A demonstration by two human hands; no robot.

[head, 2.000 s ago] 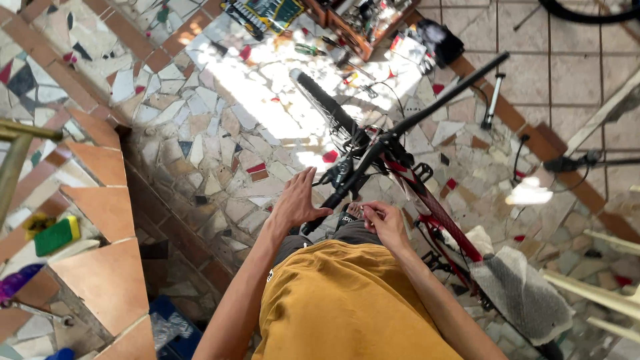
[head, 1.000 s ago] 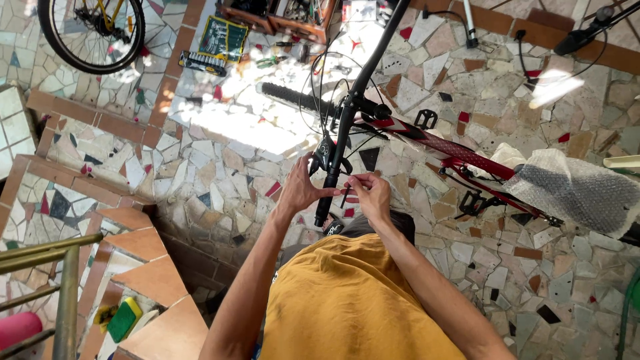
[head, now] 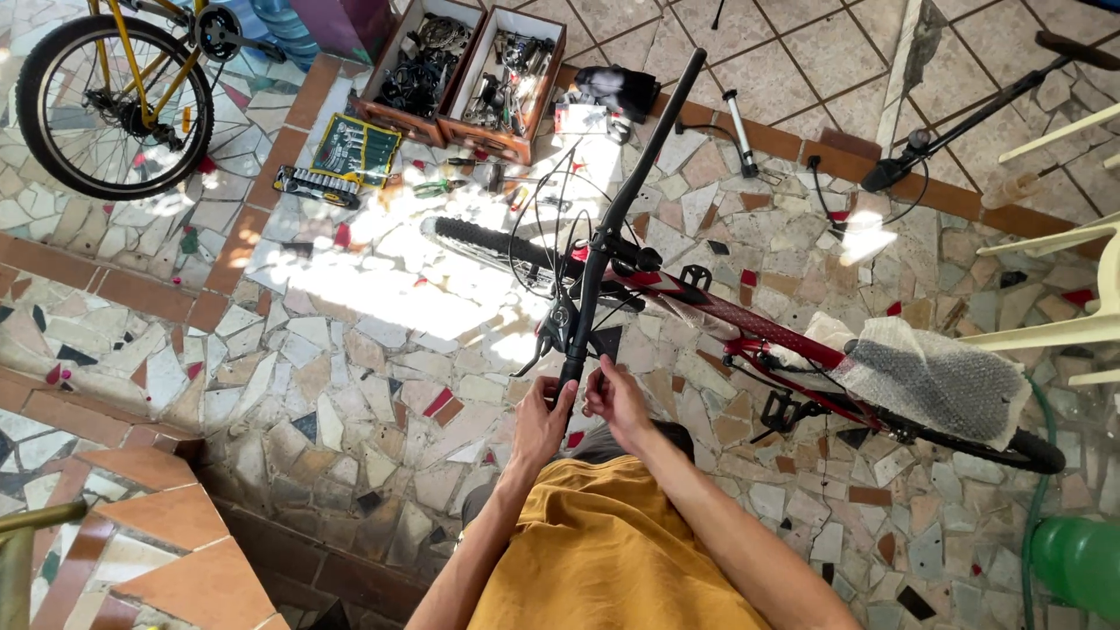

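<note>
A red bicycle [head: 744, 319] stands before me, its black handlebar [head: 623, 197] running toward my body and a sheet of bubble wrap [head: 932, 381] over its saddle end. My left hand [head: 541, 420] is closed around the handlebar's near grip, with the thumb along it. Just right of the grip, my right hand [head: 618, 404] has its fingers curled, thumb and fingertips together; a small dark thing may be between them, too small to tell. The brake lever [head: 532, 350] and its cables sit just beyond my left hand.
Two wooden drawers of parts [head: 525, 144], a wrench set in a pouch [head: 357, 150] and a socket set [head: 317, 186] lie ahead on the mosaic floor. A yellow bicycle's wheel [head: 114, 105] is upper left. Pumps [head: 740, 131], a plastic chair [head: 1050, 328] and a green bottle [head: 1081, 560] are at right; tiled steps [head: 188, 516] at lower left.
My left hand has moved from beside the bar, with fingers spread, to around the grip. My right hand has come away from the left thumb. The view has shifted.
</note>
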